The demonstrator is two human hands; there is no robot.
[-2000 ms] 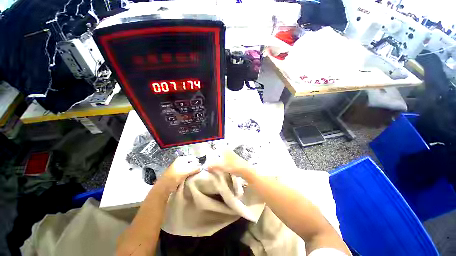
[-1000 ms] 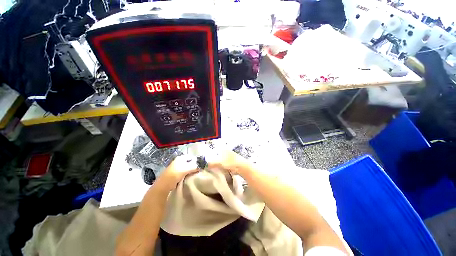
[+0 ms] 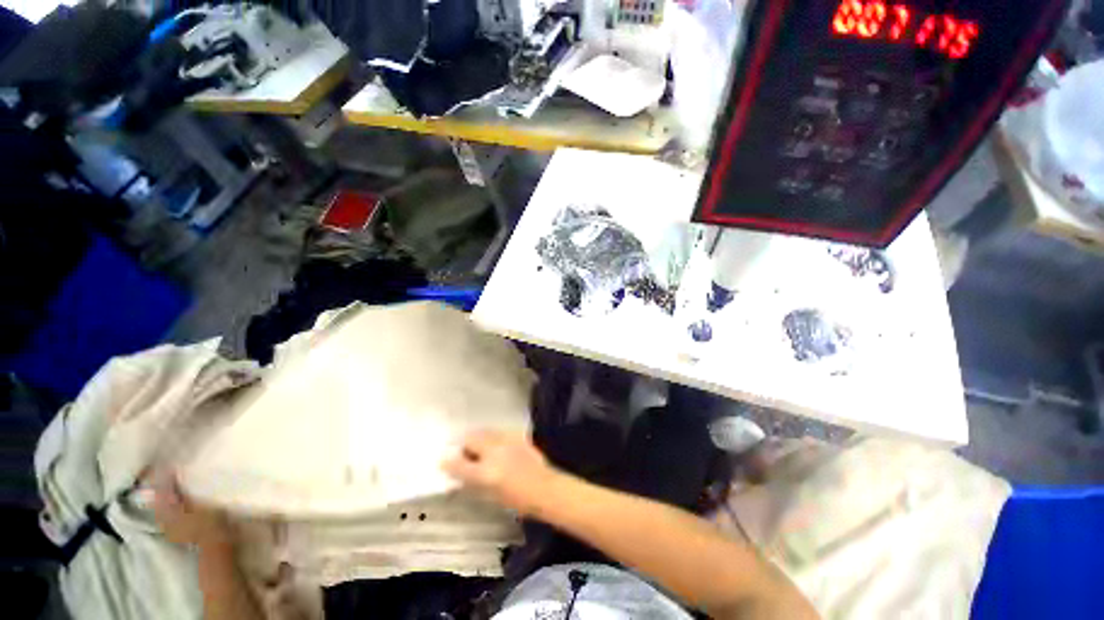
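A beige garment [image 3: 351,406] is spread flat at the left of my lap, over a thick beige heap [image 3: 91,418] with a dark tie [image 3: 91,524]. My right hand [image 3: 506,466] grips the garment's right part with fingertips pinched. My left hand [image 3: 182,509] is at the garment's lower left edge, blurred and partly covered by cloth; its grip is unclear. Two small dark dots show on the cloth near the lower edge. The machine's control panel [image 3: 835,133] reads 007175 and stands over the white table [image 3: 763,382], away from both hands.
A crumpled plastic bag [image 3: 593,258] and dark button piles [image 3: 814,334] lie on the white table. More beige cloth [image 3: 866,521] lies at the right, beside a blue bin [image 3: 1051,551]. Black cloth [image 3: 351,291] lies behind the garment. A rounded clear object is at the bottom edge.
The view has turned left. My hands have left the machine and are now at the left over the spread garment. The counter went from 007174 to 007175 between the earlier frames.
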